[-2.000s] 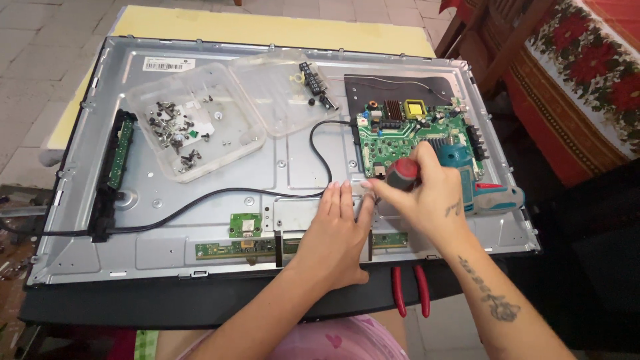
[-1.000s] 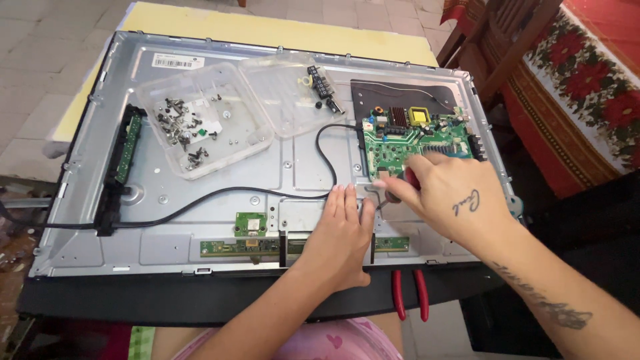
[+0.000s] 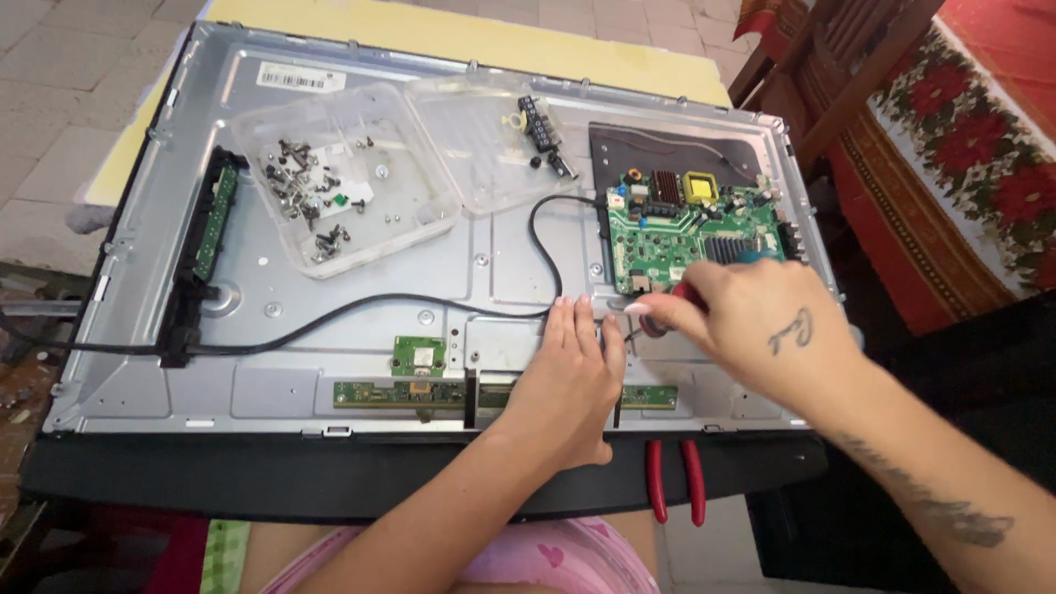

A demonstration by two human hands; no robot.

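Observation:
My right hand (image 3: 742,322) grips a screwdriver (image 3: 660,318) with a red and dark handle, its thin shaft pointing left and down toward my left hand. Its tip is hidden by my fingers. My left hand (image 3: 569,379) lies palm down on the metal back panel of a flat-screen TV (image 3: 371,276), its fingertips by the black cable (image 3: 388,299). Above my right hand is a green main circuit board (image 3: 660,239) with heat sinks and a yellow transformer. A small green board (image 3: 419,355) and a long narrow circuit board (image 3: 363,394) sit near the lower edge.
A clear plastic box (image 3: 346,256) of loose screws lies on the panel, its lid (image 3: 470,181) holding black parts. Red-handled pliers (image 3: 693,483) stick out at the near edge. A black bracket with a board (image 3: 186,289) stands left. A wooden chair (image 3: 833,91) is at upper right.
Two seconds ago the red screwdriver handle stood upright in my right hand; now the screwdriver is tilted low. A teal-and-grey tool beside that hand is now mostly covered. My left hand remains on the panel.

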